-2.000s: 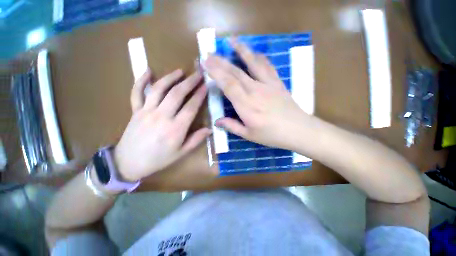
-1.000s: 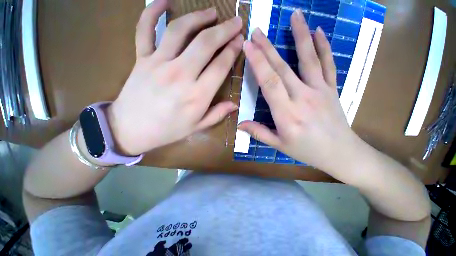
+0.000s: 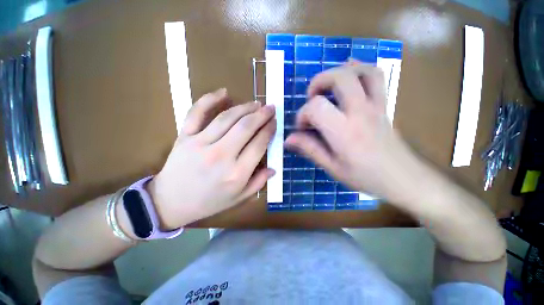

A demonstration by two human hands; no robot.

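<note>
The blue solar cell panel [image 3: 310, 189] lies on the brown table before me. A white strip [image 3: 275, 77] lies along its left edge, and another white strip [image 3: 391, 95] along its right edge, partly hidden by my right arm. A thin silver ribbon [image 3: 255, 77] lies beside the left edge. My left hand [image 3: 218, 155] rests flat with fingertips at the left strip, holding nothing visible. My right hand [image 3: 346, 119] is over the panel, blurred, its fingers curled; whether it holds anything cannot be told.
A loose white strip [image 3: 179, 71] lies left of the panel. Long silver ribbons [image 3: 21, 125] and a thicker white strip [image 3: 50, 107] lie far left. A wide white strip [image 3: 469, 95] and tangled ribbon pieces [image 3: 504, 140] lie right. A black object with yellow label [image 3: 529, 180] is at the right edge.
My right hand has moved right, off the left strip, and its fingers have curled. My left fingertips now touch the left strip. The camera view has shifted.
</note>
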